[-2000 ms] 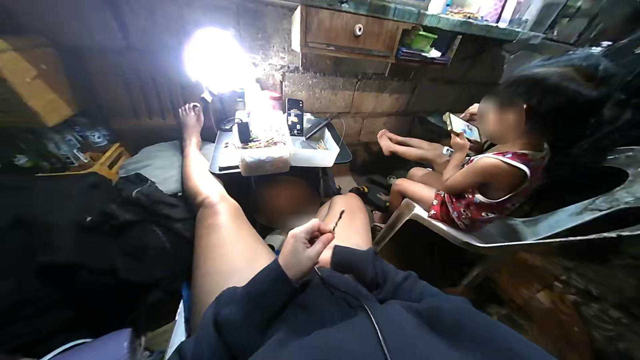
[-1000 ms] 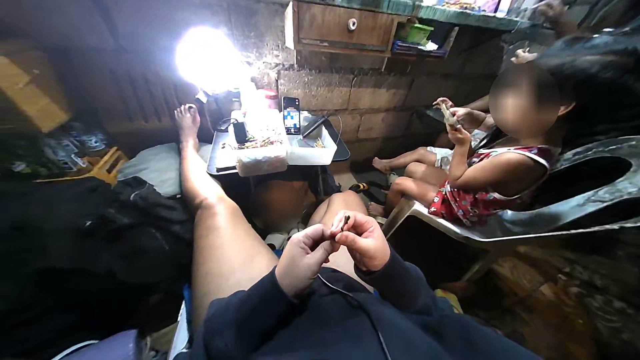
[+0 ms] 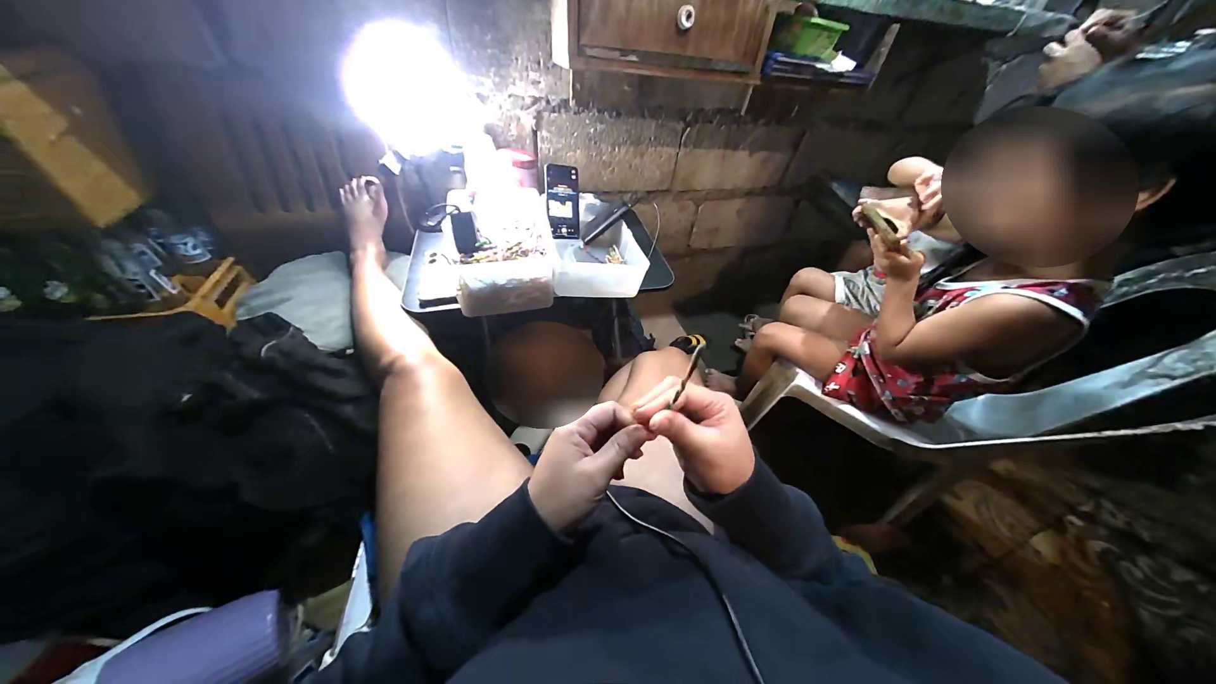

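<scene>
Above my lap, my left hand (image 3: 591,461) and my right hand (image 3: 701,432) meet at the fingertips. A thin, dark twisted strand (image 3: 688,375) sticks up from between the fingers of my right hand. My left fingertips pinch at its lower end, where the fingers hide what is held. Beyond my knees, a clear plastic tub (image 3: 505,290) full of small thin pieces stands on a dark tray table (image 3: 426,302). A second white plastic container (image 3: 600,277) beside it holds a few small pieces and a dark item. A phone (image 3: 561,201) with its screen lit stands upright behind them.
A bright lamp (image 3: 404,85) glares behind the table. At the right a person (image 3: 988,332) sits in a plastic chair (image 3: 1073,404), holding a device; other people are partly visible. Dark cloth (image 3: 171,427) lies at the left near a yellow crate (image 3: 214,290). A wooden drawer (image 3: 665,33) hangs above.
Two seconds ago one hand held the strand up over my lap. Both hands are now together at it, and the strand points upward. The seated person's arms have shifted.
</scene>
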